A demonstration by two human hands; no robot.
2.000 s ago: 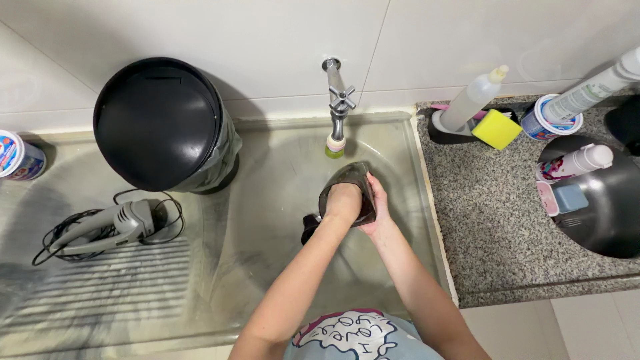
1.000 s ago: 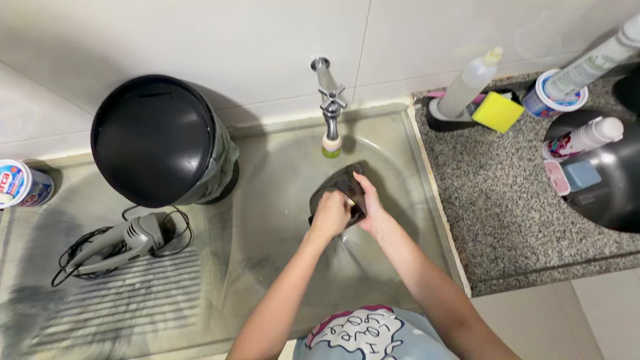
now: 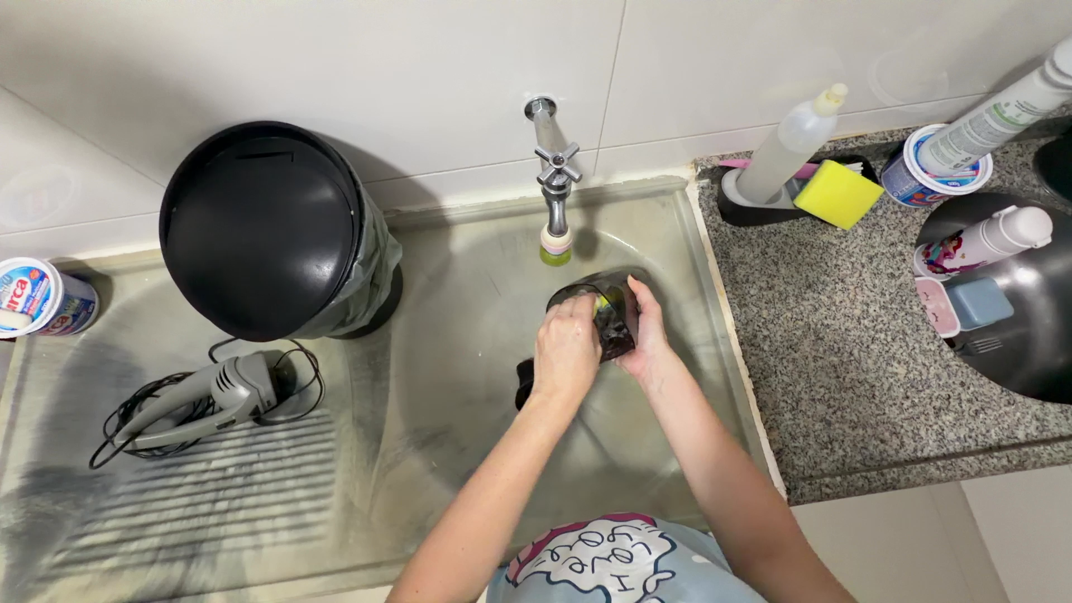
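A dark see-through jug with what looks like a black handle is held tilted over the laundry sink's basin, just below the chrome tap. My right hand grips the jug by its right side. My left hand is at the jug's left rim, fingers bent inward; a small yellow-green patch, apparently a sponge, shows at its fingertips. Most of that sponge is hidden by the fingers and the jug wall.
Left of the basin stand a black lidded bin, a grey corded appliance and a tub. On the granite counter are a caddy with a bottle, a yellow sponge, another tub and a steel sink.
My left hand was deep inside the jug two seconds ago; now it is at the jug's left rim. The jug has turned in my hands. My right hand stays on its right side.
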